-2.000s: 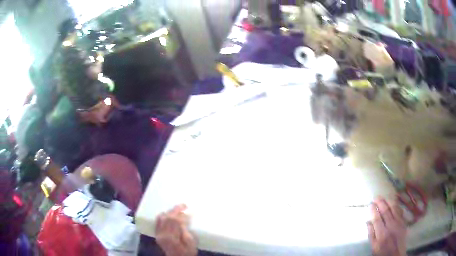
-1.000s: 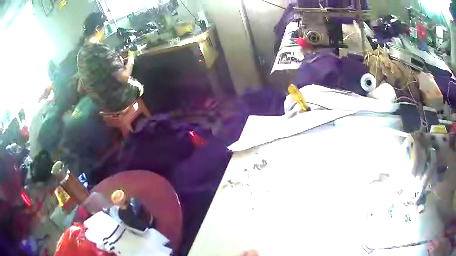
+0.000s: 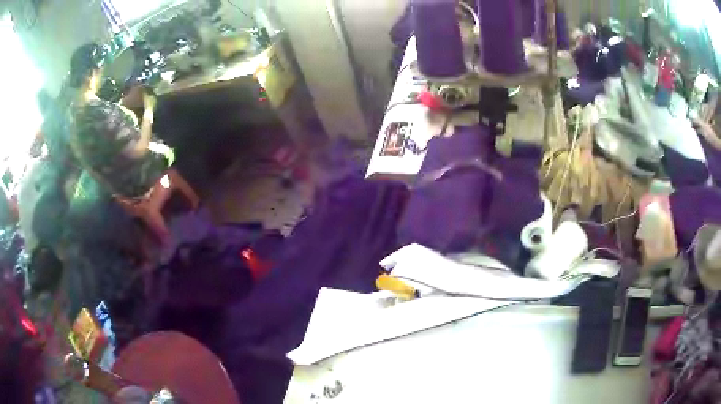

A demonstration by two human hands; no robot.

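Neither of my hands is in view. Nearest in front of me is the white machine table (image 3: 474, 355), washed out by light. Flat white fabric pieces (image 3: 395, 322) with a dark edge line lie along its back left edge. A yellow-orange object (image 3: 395, 286) sits among them. A dark cloth strip (image 3: 593, 327) hangs or lies at the table's back right, beside a phone-like dark object with a white frame (image 3: 633, 327). White thread cones (image 3: 536, 235) stand behind the table.
A round red stool (image 3: 174, 371) is at the lower left. Purple cloth (image 3: 316, 260) is heaped beyond the table. A person (image 3: 118, 146) sits on an orange stool (image 3: 162, 209) at another table in the upper left. A bundle of tan cords (image 3: 581, 177) is at the right.
The view has swung up and away from the table front. My hands, the scissors and the machine head have left the picture. The dark strip and phone-like object now show.
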